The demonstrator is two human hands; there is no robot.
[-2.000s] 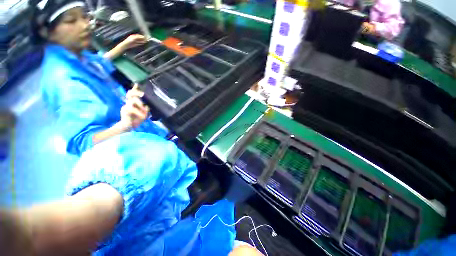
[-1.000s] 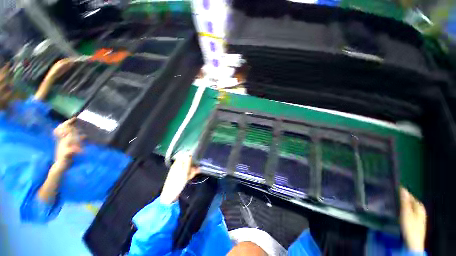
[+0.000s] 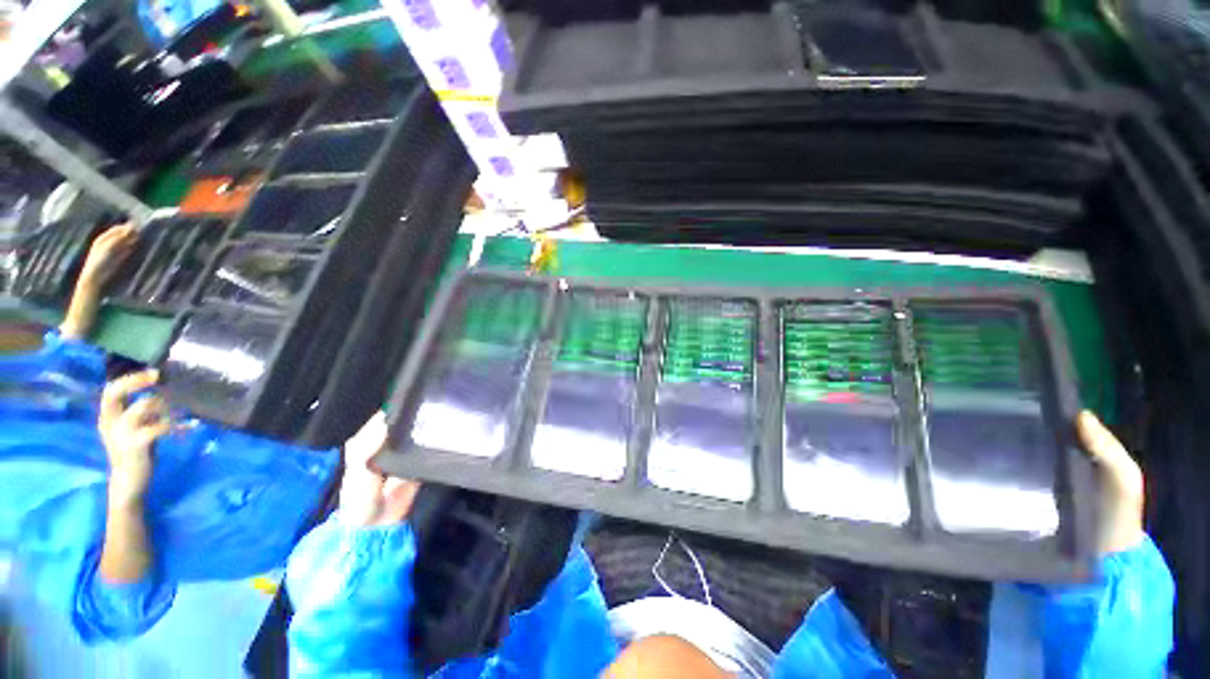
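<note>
A long black phone tray with five slots is held by its two short ends, over the green mat. One smartphone lies in each slot, with green text rows on the upper screen and white glare lower down. My left hand grips the tray's left end. My right hand grips its right end. The fingers under the tray are hidden. A thin white cord hangs in a loop below the tray.
Stacked black trays stand behind the mat, with one phone on top. A white power strip rises at the back left. On the left, another person's hand is near a second tray of phones. More black trays stand at the right.
The tray has tilted and come closer, with both hands now on its ends. Two seconds ago it lay on the mat without hands on it. The view has turned left to right.
</note>
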